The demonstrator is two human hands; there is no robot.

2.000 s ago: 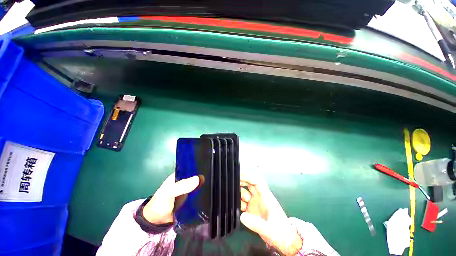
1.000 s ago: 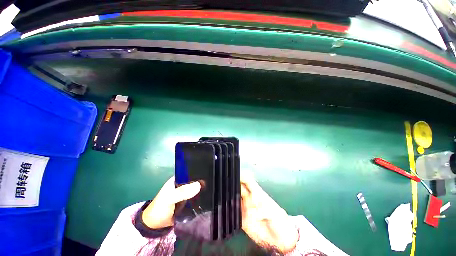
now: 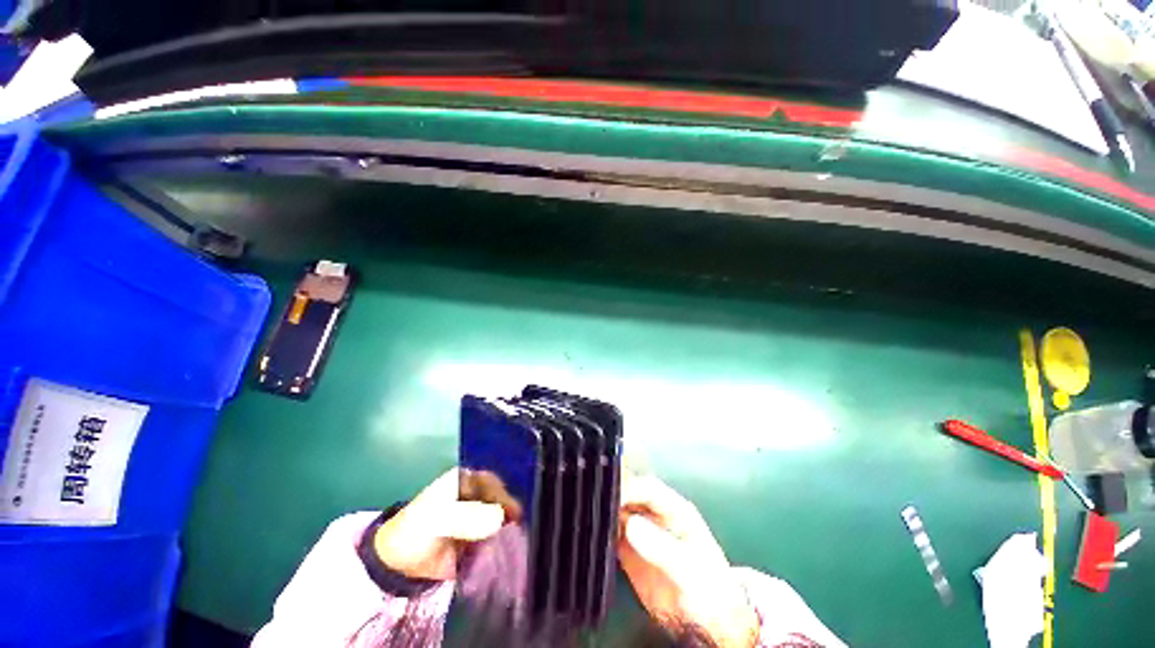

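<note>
Several black glossy phone screens (image 3: pixel 500 462) stand upright as a fanned stack between my hands at the lower middle. My left hand (image 3: pixel 437 529) grips the stack's left side, its thumb on the front screen's face. My right hand (image 3: pixel 678 557) presses against the right side of the stack. The lower ends of the screens are dark and blurred. Another display assembly lies back up on the green mat (image 3: pixel 380 329) at the left, its back (image 3: pixel 304 332) showing a pinkish top and a small orange flex cable.
A blue turnover box (image 3: pixel 127 304) stands at the left. At right are a red-handled tool (image 3: pixel 1001 447), yellow tape line (image 3: pixel 1036 405), yellow disc (image 3: pixel 1065 362), clear bottle (image 3: pixel 1099 437), red block (image 3: pixel 1093 552), white wipe (image 3: pixel 1013 589) and pale strip (image 3: pixel 926 553). A shelf edge (image 3: pixel 570 108) crosses behind.
The stack has moved slightly down and tilted, so more of the screens' top edges show. Both hands keep hold of it. The whole view has shifted a little.
</note>
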